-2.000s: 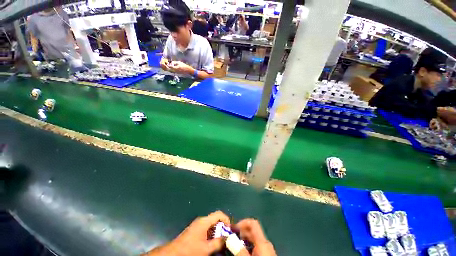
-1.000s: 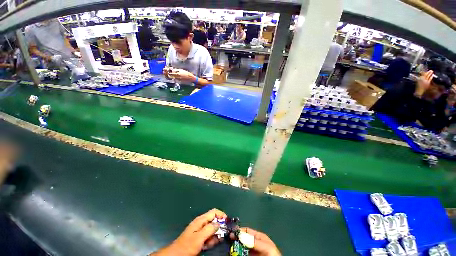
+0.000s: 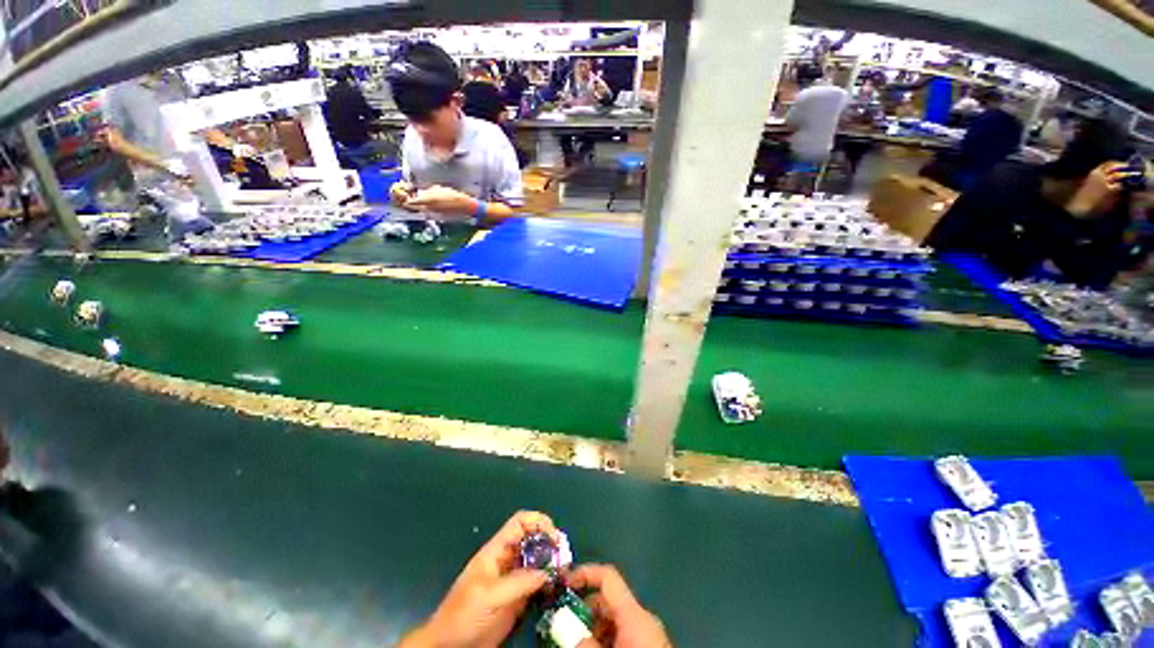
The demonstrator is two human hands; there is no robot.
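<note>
My left hand is at the bottom centre and holds a small white and dark module between thumb and fingers. My right hand is close beside it, its fingers on a small green circuit board just below the module. A white patch shows at the board, by the right fingertips; I cannot tell if it is a finger cot or a part. The fingers hide where module and board meet.
The dark green bench lies under my hands. A blue sheet with white housed units is at right. A white post stands at the green belt, which carries part-built units. People sit across.
The units on the belt have moved left. The module and board are now held close together and turned, with the board below. The person at far right has a hand raised near the head.
</note>
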